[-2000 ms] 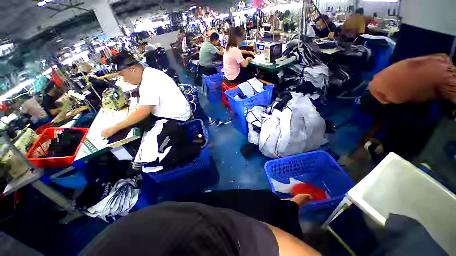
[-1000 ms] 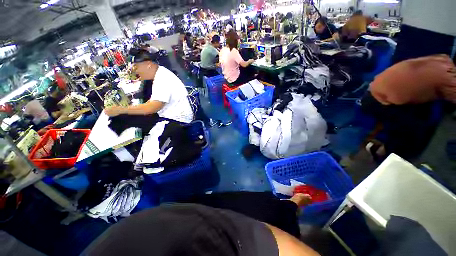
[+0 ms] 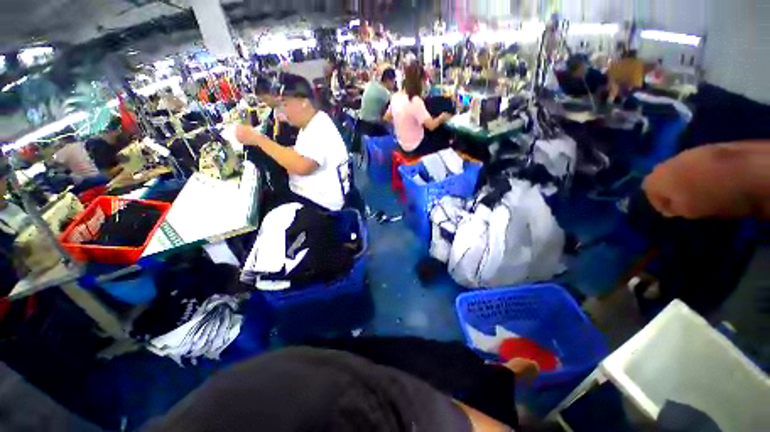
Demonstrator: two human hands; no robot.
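A bright red fabric bundle [image 3: 532, 353] lies in the nearest blue plastic basket [image 3: 582, 314], with a white fabric piece [image 3: 485, 339] beside it. What appears to be my left hand [image 3: 522, 368] is at the basket's near left side, at the lower edge of the red fabric. It is small and blurred, and its fingers and grip cannot be made out. A wide dark grey cloth surface [image 3: 312, 392], which looks like my sleeve, fills the bottom, with a bit of bare arm at its right end. My right hand is not in view.
A cream table [image 3: 658, 337] stands right of the basket. A white bundle pile [image 3: 507, 240] lies behind it. Left are a blue basket of black-and-white pieces [image 3: 295, 249], a worker in white [image 3: 321, 164] and an orange-red basket [image 3: 110, 253]. A person's arm [image 3: 709, 179] shows at right.
The view has tilted, so most things sit lower and further right. The worker in white has raised their hands. The hand by the red fabric stays at nearly the same place beside it.
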